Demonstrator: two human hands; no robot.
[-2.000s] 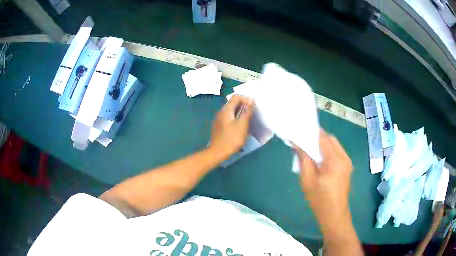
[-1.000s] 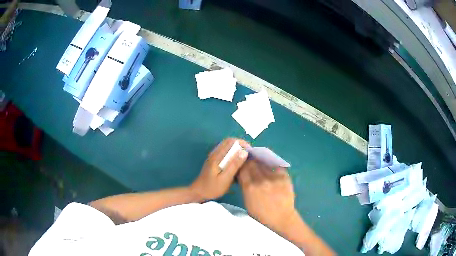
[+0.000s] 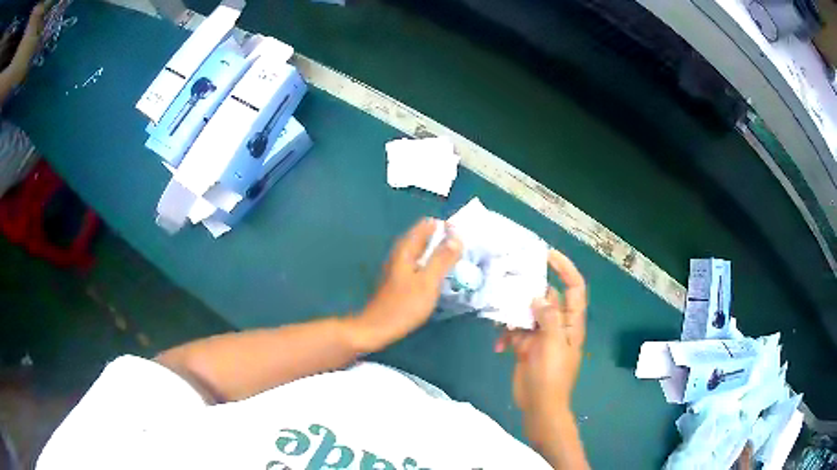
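A white, crinkled bagged product (image 3: 500, 271) is between my hands above the green bench, with a pale round part showing through it. My left hand (image 3: 413, 280) holds a small folded white leaflet (image 3: 433, 244) between thumb and fingers at the bag's left edge. My right hand (image 3: 553, 321) grips the bag's right edge. One leaflet pile (image 3: 422, 166) lies beside the metal strip. Another white leaflet corner (image 3: 473, 211) shows behind the bag; the bag hides the rest of that pile.
Stacked blue-and-white cartons (image 3: 229, 124) with open flaps lie at the left. More cartons (image 3: 707, 298) and a heap of pale bagged products (image 3: 734, 404) lie at the right. A worn metal strip (image 3: 587, 229) borders the dark green belt. Another person's hand (image 3: 20, 57) is at the upper left.
My right hand has moved right and now holds a bagged product. My left hand still holds the folded leaflet, slightly higher. The view has shifted, so the bench things appear moved.
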